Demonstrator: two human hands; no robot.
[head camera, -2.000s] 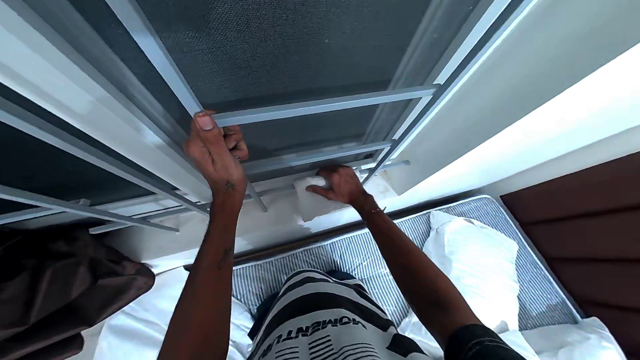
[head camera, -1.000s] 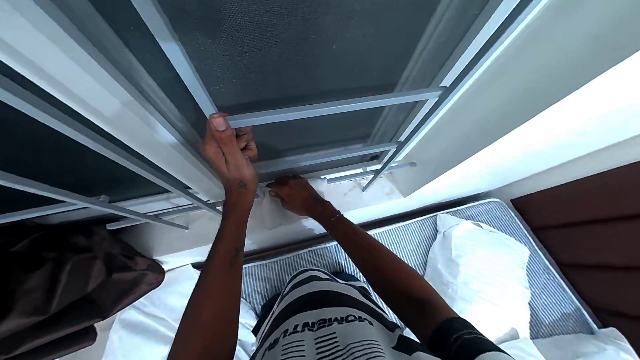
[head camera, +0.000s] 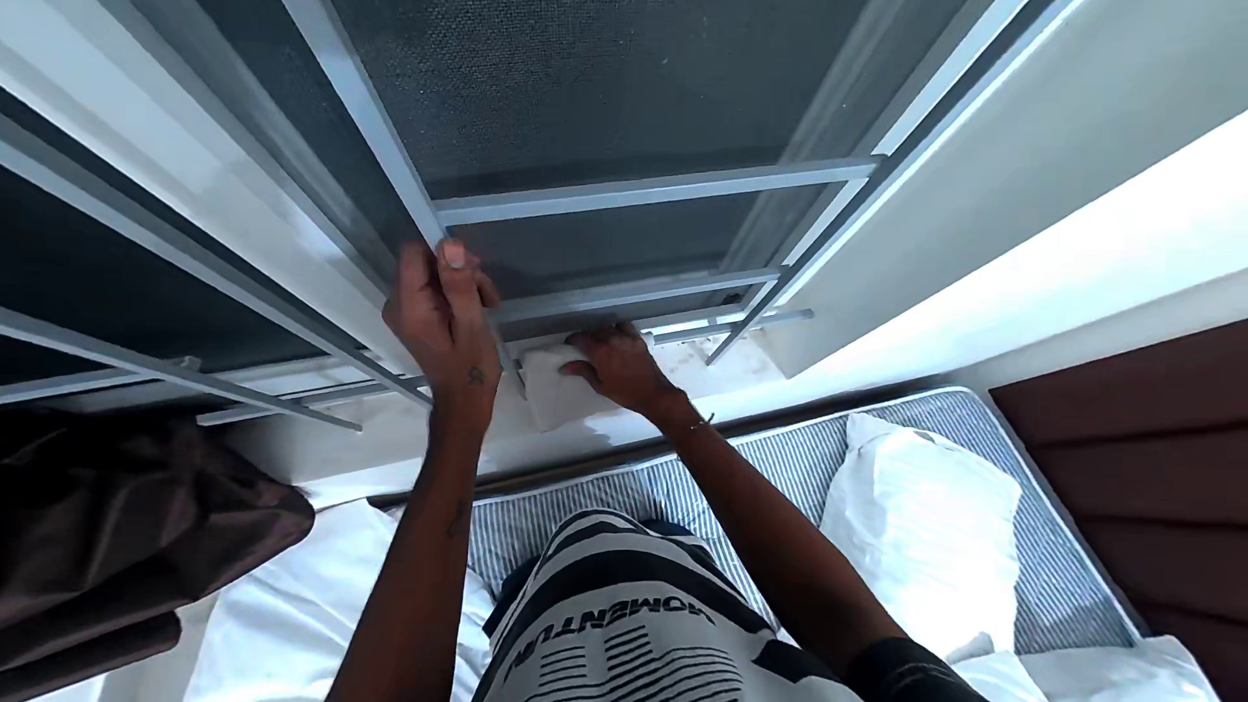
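My left hand (head camera: 447, 307) is closed around an upright bar of the grey metal window grille (head camera: 653, 195), just below a crossbar. Lower down and to its right, my right hand (head camera: 624, 366) holds a white cloth (head camera: 561, 390) against the window sill (head camera: 751, 370), beneath the lowest crossbars. Part of the cloth lies under my fingers and is hidden. Behind the grille is a dark mesh window panel (head camera: 604, 88).
Below the sill lies a striped mattress (head camera: 780, 468) with a white pillow (head camera: 921, 536) on the right. Dark curtain fabric (head camera: 127, 526) hangs at the left, over white bedding (head camera: 292, 595). A brown padded panel (head camera: 1141, 468) stands at the right.
My right hand moved left along the sill between the two earlier frames and is now back further right with the cloth. My left hand has stayed on the grille bar.
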